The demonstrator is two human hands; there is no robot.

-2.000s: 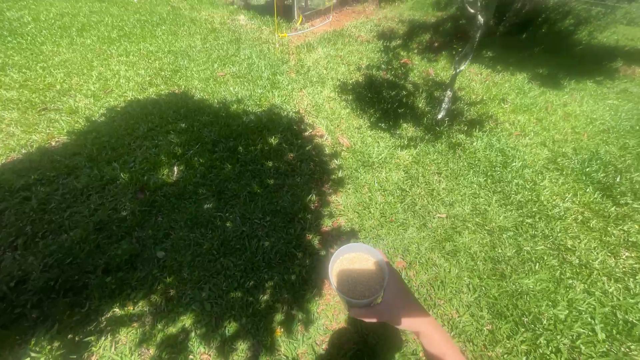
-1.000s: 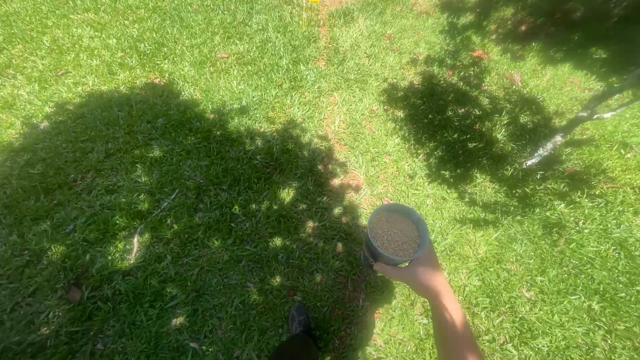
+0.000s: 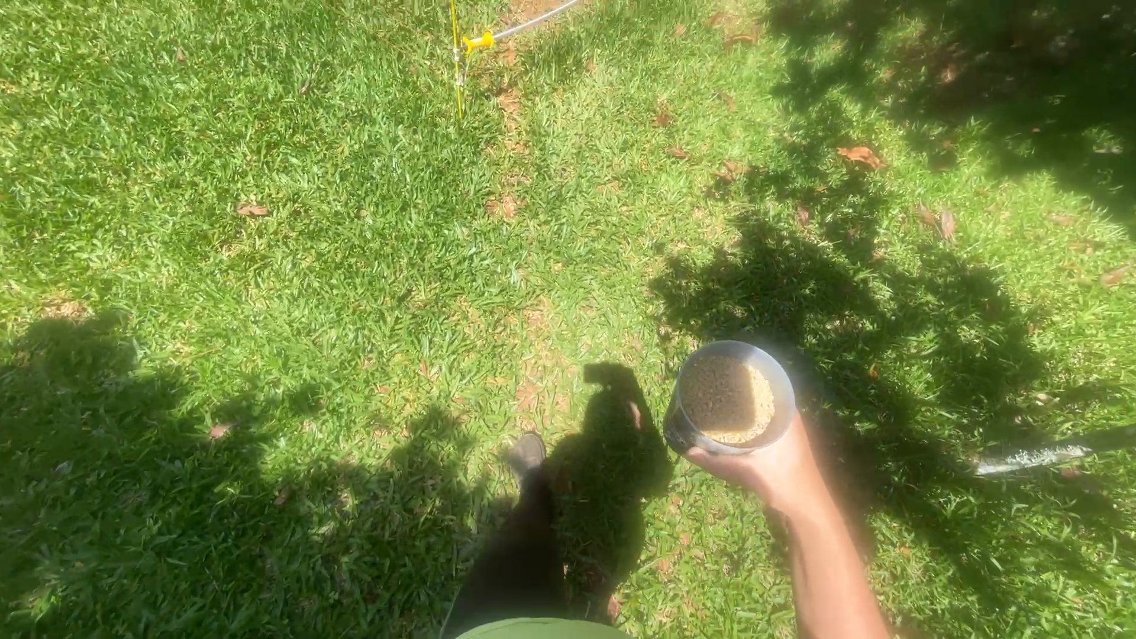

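Observation:
My right hand [image 3: 754, 475] grips a round container [image 3: 679, 426] by its near side, right of the middle of the head view. The container is filled partway with pale, grain-like feed [image 3: 759, 408], and a shadow covers the left part of the feed. Its open top faces up towards the camera, and its rim looks greyish. The thumb lies along the container's lower edge; the other fingers are hidden behind and below it. My left hand is out of view.
Grass [image 3: 311, 266] covers the ground, with scattered dry leaves [image 3: 861, 157]. A thin yellow post [image 3: 458, 67] and a yellow fitting [image 3: 479, 41] on a pale line or rod stand at the top. A slim tree trunk [image 3: 1034, 459] enters from the right. My shoe [image 3: 530, 450] is below the middle.
I have moved forward over the grass, and the view has shifted. The container stays in my right hand. The post and yellow fitting show larger at the top than one second ago.

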